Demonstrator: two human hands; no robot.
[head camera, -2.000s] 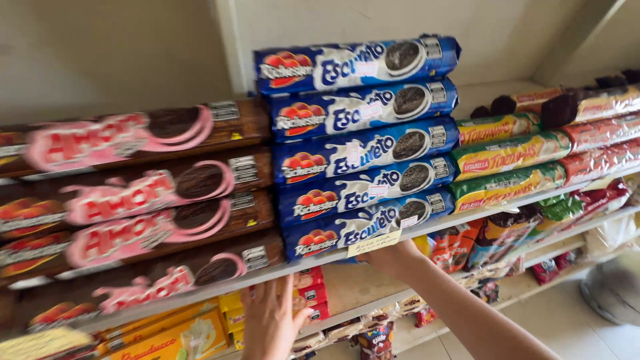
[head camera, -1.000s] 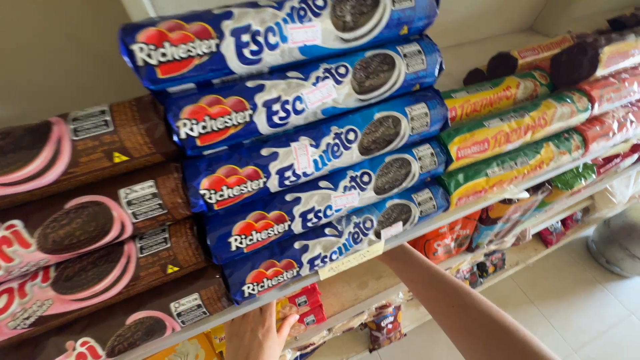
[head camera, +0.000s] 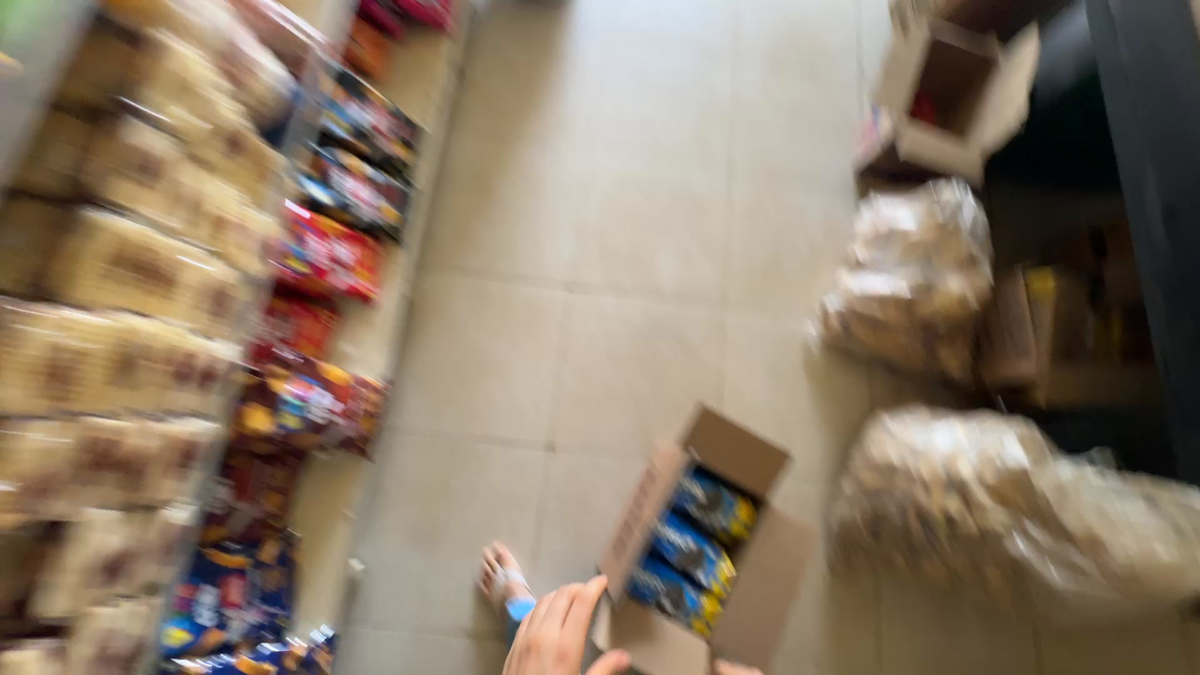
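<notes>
An open cardboard box (head camera: 630, 511) stands at the lower middle of the blurred head view, its flaps spread. Blue and yellow packets (head camera: 692, 553) lie in a row inside it. My left hand (head camera: 558, 628) is at the near left edge of the box, fingers together over the flap; whether it grips the cardboard is unclear. Of my right hand (head camera: 736, 667) only a fingertip shows at the bottom edge, beside the near right corner of the box. The rest of that hand is out of frame.
Shelves on the left hold pale wrapped packs (head camera: 141, 267) and, lower, colourful snack bags (head camera: 309, 403). On the tiled floor (head camera: 647, 234) at right lie clear plastic bags (head camera: 947, 487) of goods. Another open carton (head camera: 947, 94) is beside a dark structure. My foot (head camera: 504, 572) shows left of the box.
The view has swung from the biscuit shelf down to the floor. Both hands have left the shelf edge below the blue biscuit packets and are now by the open box.
</notes>
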